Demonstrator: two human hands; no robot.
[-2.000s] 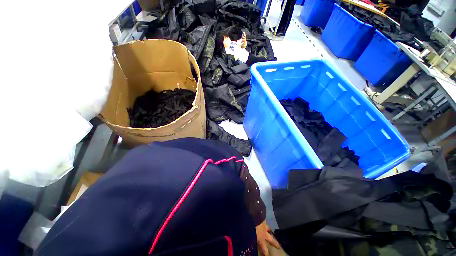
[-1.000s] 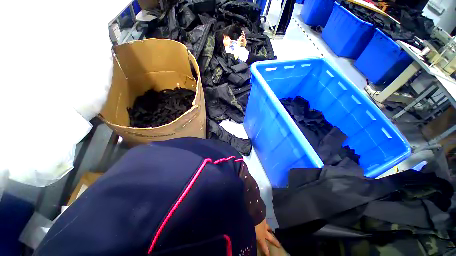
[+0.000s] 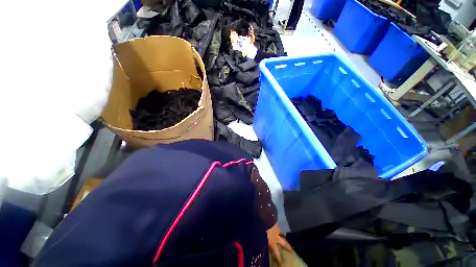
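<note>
My left hand (image 3: 277, 245) shows at the bottom edge, below a dark dotted cuff, and is partly cut off. Its fingers point down onto a pale greenish-tan surface. Whether it holds anything cannot be told. Just right of it lies a large heap of black bag pieces (image 3: 339, 206), with camouflage panel cloth (image 3: 402, 250) showing along the bottom. The heap's upper edge reaches the near end of a blue plastic bin (image 3: 292, 141). My right hand is not in view.
A cardboard box (image 3: 156, 136) holds small black pieces. A white plastic sack (image 3: 47, 94) fills the left. Black cloth heaps (image 3: 235, 99) lie behind, where a person's hands partly show. More blue bins (image 3: 396, 52) and a table (image 3: 417, 78) stand upper right.
The view has shifted slightly, so the bin, box and heaps sit a little higher in the picture. My left hand's fingers have moved slightly and look more spread.
</note>
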